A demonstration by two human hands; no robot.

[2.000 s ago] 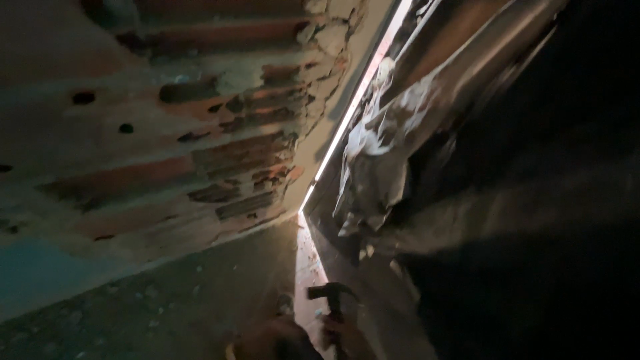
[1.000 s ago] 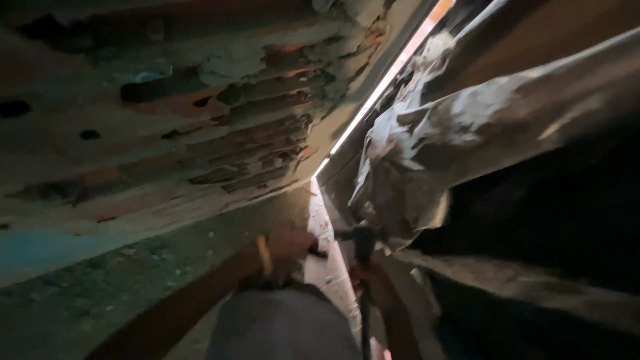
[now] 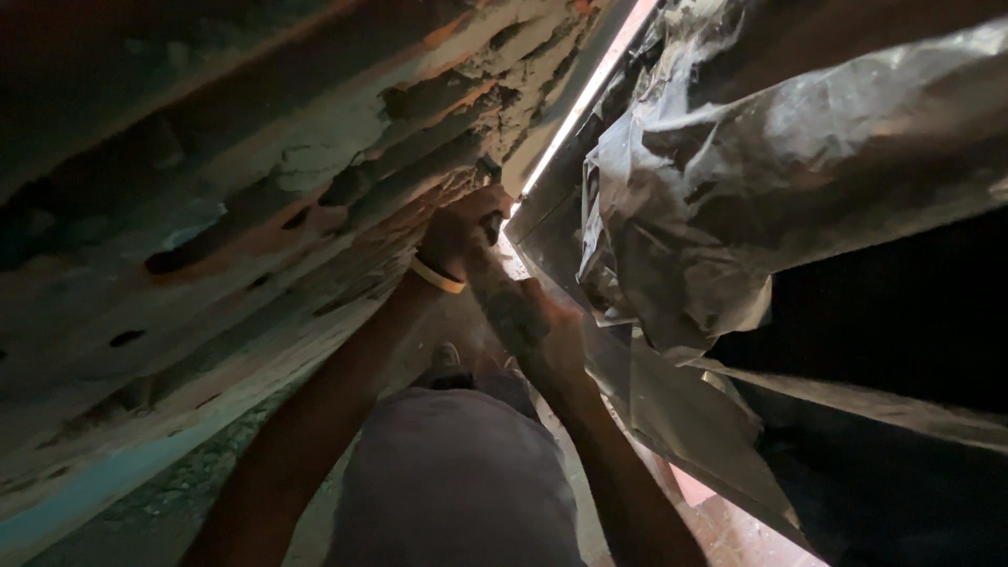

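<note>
My left hand (image 3: 465,224), with a pale band on its wrist, is closed around a small dark tool whose kind I cannot tell. It is close against the broken brick-and-plaster wall (image 3: 441,134), by the bright gap. Lower and to the right, my right hand (image 3: 561,327) grips a hammer (image 3: 504,303); motion blurs its shape, and the fingers hide the handle. The hammer lies between my two hands, just below the left one. Hollow ridges of red brick show through the wall's damaged plaster.
Crumpled plastic sheeting (image 3: 693,205) hangs on the right beside a dark panel (image 3: 685,402). A narrow strip of light (image 3: 587,90) runs between wall and panel. Rubble (image 3: 189,480) lies at lower left. My shoe (image 3: 445,354) stands on the floor below my hands.
My left hand has moved up to the broken wall. The hammer, seen upright in my right hand earlier, is now blurred close to my left hand. The view has turned and come nearer the wall.
</note>
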